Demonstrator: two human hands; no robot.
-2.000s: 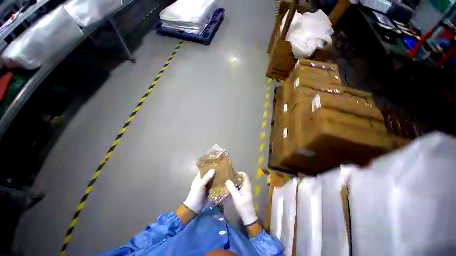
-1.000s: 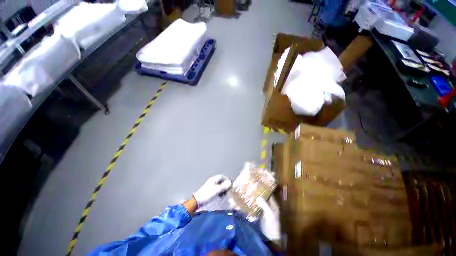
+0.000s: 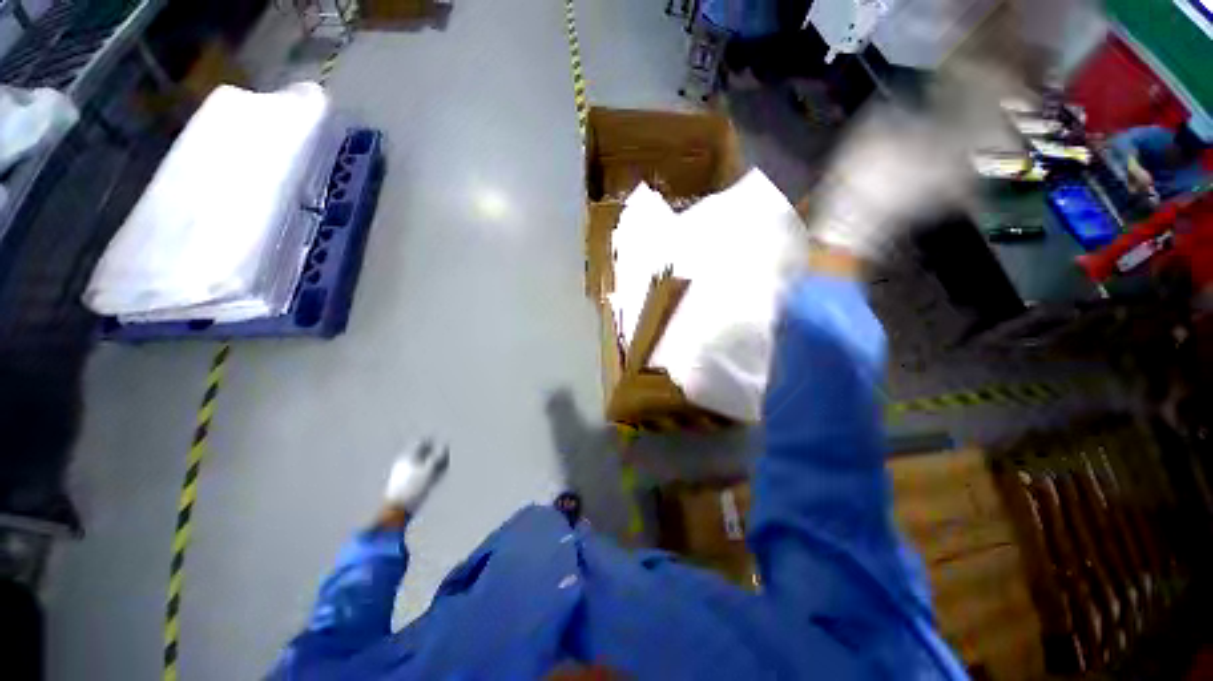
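Note:
My right hand (image 3: 885,173), in a white glove, is raised far forward at the upper right and strongly blurred. A blurred tan, partly shiny shape (image 3: 1018,60) extends from its fingers; it looks like the brown piece in the clear bag. My left hand (image 3: 419,475), also gloved, hangs low over the grey floor, empty, with its fingers loosely apart. An open brown carton (image 3: 659,140) stands ahead, filled with crumpled white foam sheet (image 3: 725,286) and brown cardboard strips (image 3: 655,319).
Folded white sheets (image 3: 220,200) lie on a dark blue pallet (image 3: 349,220) at the left. Closed cartons (image 3: 951,506) and a partitioned carton (image 3: 1097,532) are at the lower right. A green-topped bench (image 3: 1031,260) with red bins is at the right. A blue-clothed person (image 3: 738,16) shows at the top.
The view has moved forward and turned right. My right hand has swung up and outward with the bagged piece, now blurred. My left hand, earlier also on the bag, has let go and moved left.

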